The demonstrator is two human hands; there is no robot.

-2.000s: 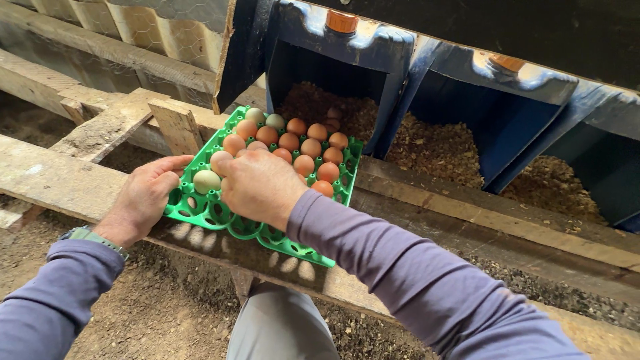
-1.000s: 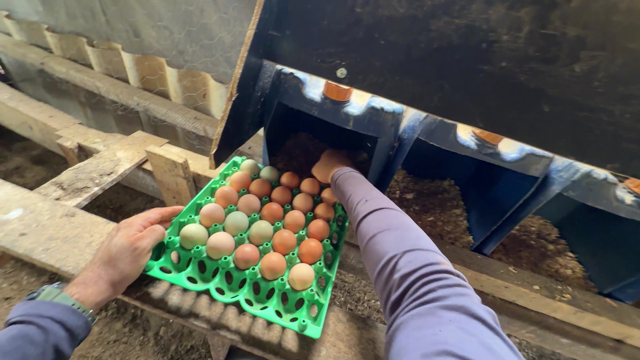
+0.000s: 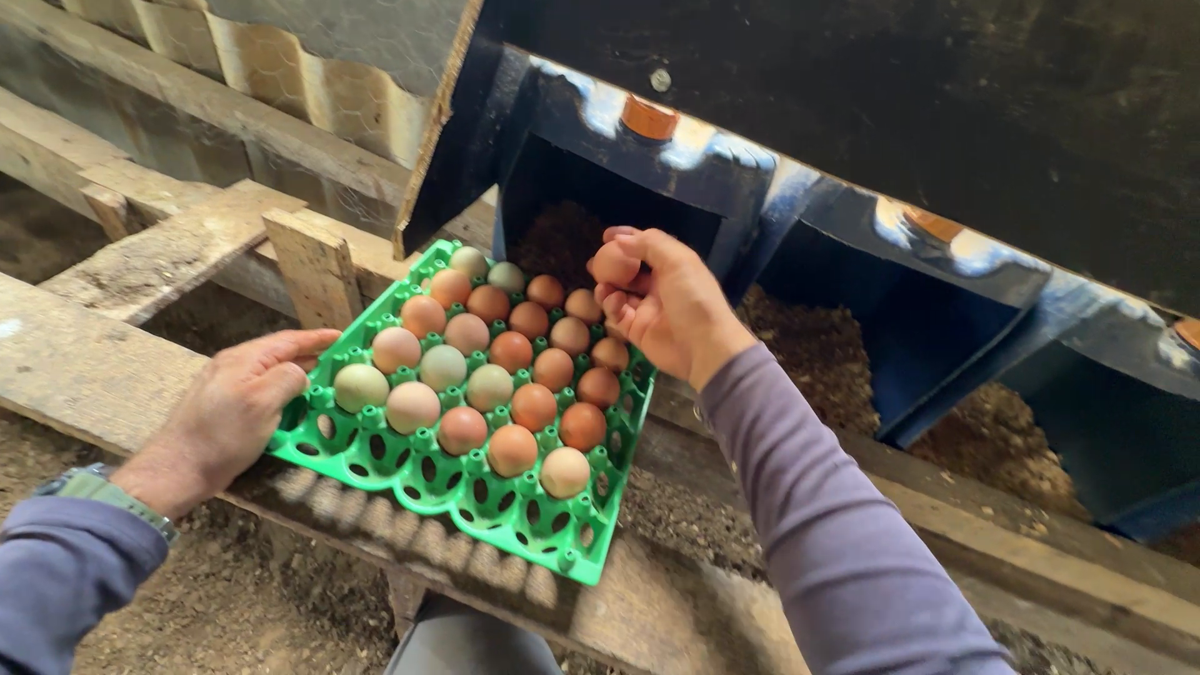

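Observation:
A green plastic egg tray (image 3: 497, 534) rests tilted on a wooden plank, most of its cups filled with brown, cream and pale green eggs; the row of cups nearest me holds none. My left hand (image 3: 230, 403) grips the tray's left edge, thumb on top. Over the tray's far right corner, my right hand (image 3: 666, 300) holds a brown egg (image 3: 616, 264) between thumb and fingers. Just behind that hand is the mouth of a dark blue plastic nest box (image 3: 647, 178) with brown litter inside.
Two more blue nest boxes (image 3: 909, 272) with litter stand to the right, under a raised dark board (image 3: 844, 103). Wooden planks (image 3: 84, 366) and an upright wood block (image 3: 314, 272) lie left of the tray. Corrugated sheeting (image 3: 281, 66) lines the back left.
My right hand has come back out of the left nest box and now holds a brown egg above the tray. My left hand stays at the tray's left edge.

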